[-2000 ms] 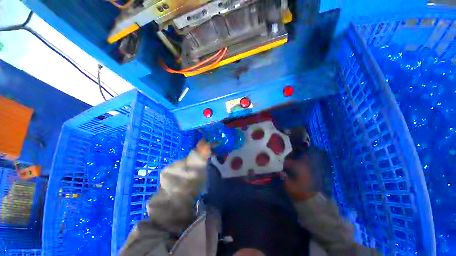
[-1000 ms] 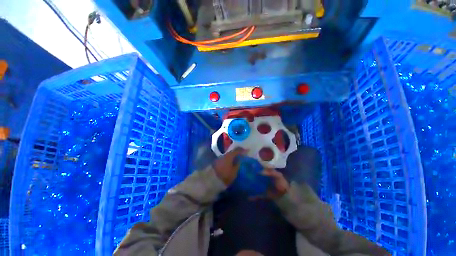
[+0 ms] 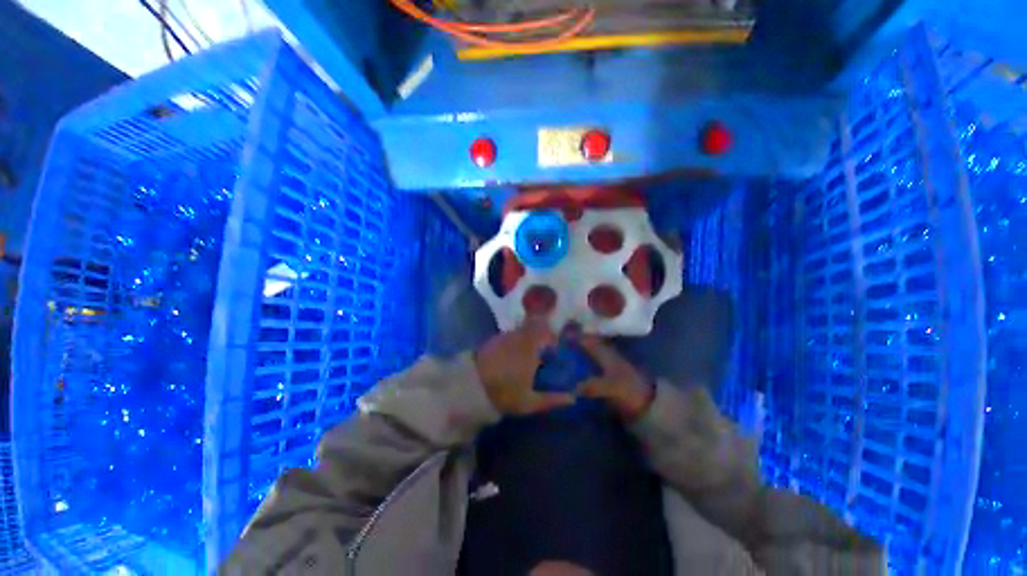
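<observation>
A white carrier plate [image 3: 574, 270] with round holes lies in front of me, just below the press ledge. One clear blue plastic part [image 3: 542, 240] sits in its upper left hole; red shows through other holes. My left hand [image 3: 520, 369] and my right hand [image 3: 614, 380] hold a blue plastic part [image 3: 565, 368] between them, at the near edge of the plate. The fingers cover much of it, and its exact shape is blurred.
A blue lattice crate [image 3: 242, 242] full of blue parts stands at the left, another [image 3: 946, 236] at the right. The press ledge ahead carries red buttons [image 3: 483, 152]. Orange hoses [image 3: 507, 32] and a yellow bar [image 3: 631, 43] show at the top.
Two seconds ago my left hand was at the plate's left with blue plastic and my right hand was apart at its right. Both hands now hold one part; another sits in the plate. The view has tilted down.
</observation>
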